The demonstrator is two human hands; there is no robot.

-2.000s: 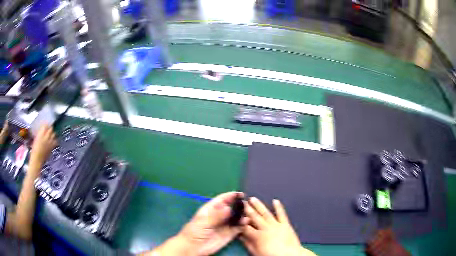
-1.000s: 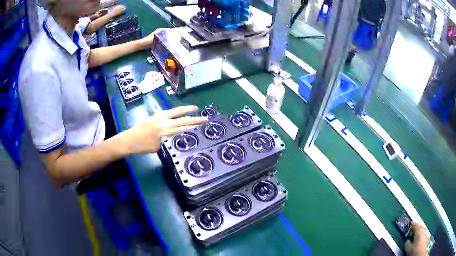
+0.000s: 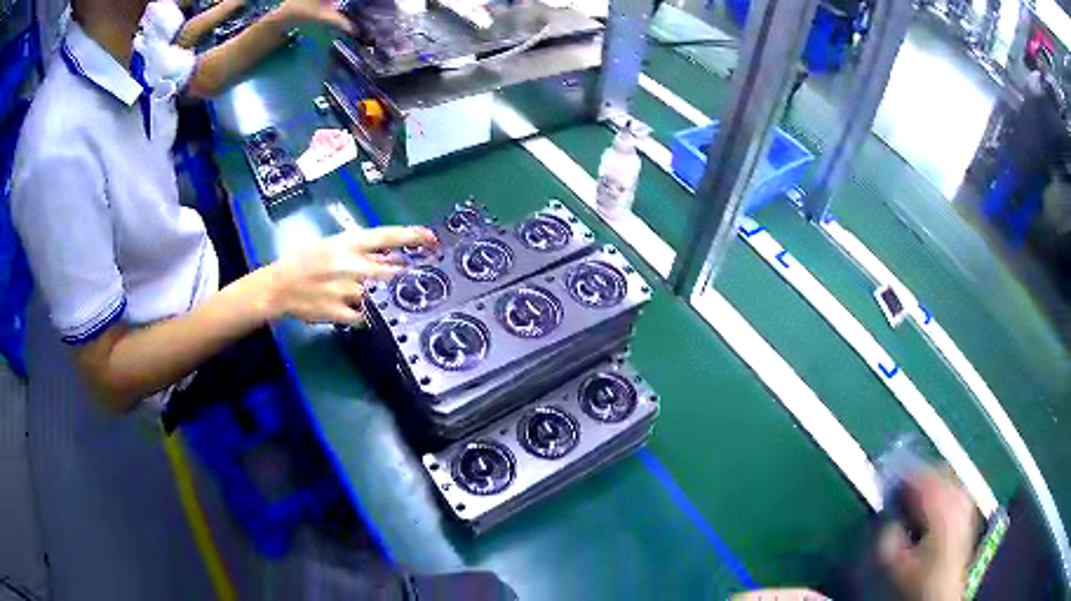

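A blurred hand at the lower right, which looks like my right hand point(image 3: 937, 538), has its fingers on a small dark-and-silver part point(image 3: 902, 487), too smeared to make out. A sliver of skin at the bottom edge, apparently my left hand point(image 3: 778, 596), is cut off; its fingers and anything in it are hidden. Stacks of three-hole plates stand on the green bench: a tall stack point(image 3: 529, 315) with ringed black circles on top, and a lower stack point(image 3: 550, 432) in front of it. Another plate point(image 3: 484, 261) lies directly behind the tall stack's front plate.
A neighbouring worker point(image 3: 129, 223) stands at left, one hand at the plates' left edge. A metal machine point(image 3: 470, 106), plastic bottle point(image 3: 618, 176), metal post point(image 3: 742, 141) and blue bin point(image 3: 752, 159) stand beyond. White rails point(image 3: 793, 393) cross the bench; a small white device point(image 3: 893, 303) lies on one.
Since one second ago the view has shifted slightly; my right hand shows more fully and blurred. The sliver of skin has appeared. The neighbour's far hand has left the machine's side.
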